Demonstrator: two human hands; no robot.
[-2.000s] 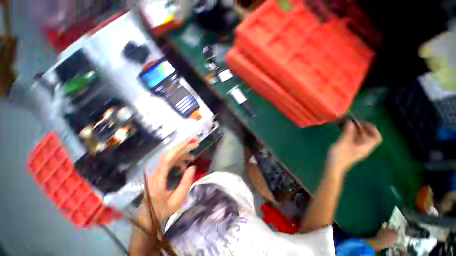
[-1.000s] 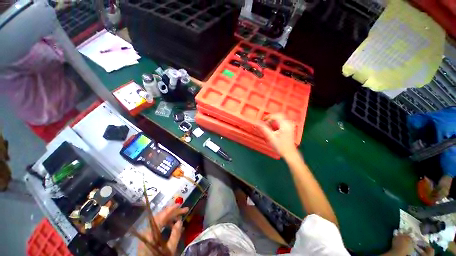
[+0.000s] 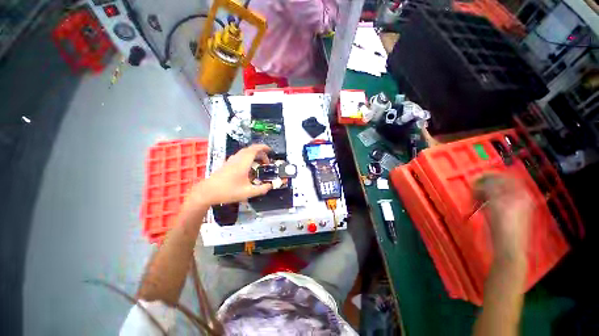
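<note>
The black press fixture sits on the white press base. A dark square watch case lies in its nest beside a round pale pad. My left hand reaches over the fixture from the left, thumb and forefinger on either side of the watch case; whether they grip it is unclear. My right hand is motion-blurred over the orange-red blister trays on the green bench; its fingertips and anything in them cannot be made out.
The handheld tester lies on the base, right of the fixture. The yellow press cylinder stands behind. Small bottles, a syringe-like tube and black trays are on the bench. A red tray is at left. A person's pink clothing shows behind.
The view has swung left, bringing the yellow cylinder into sight. My left hand has moved from the press base's front edge onto the fixture. My right hand is still over the red trays, now blurred.
</note>
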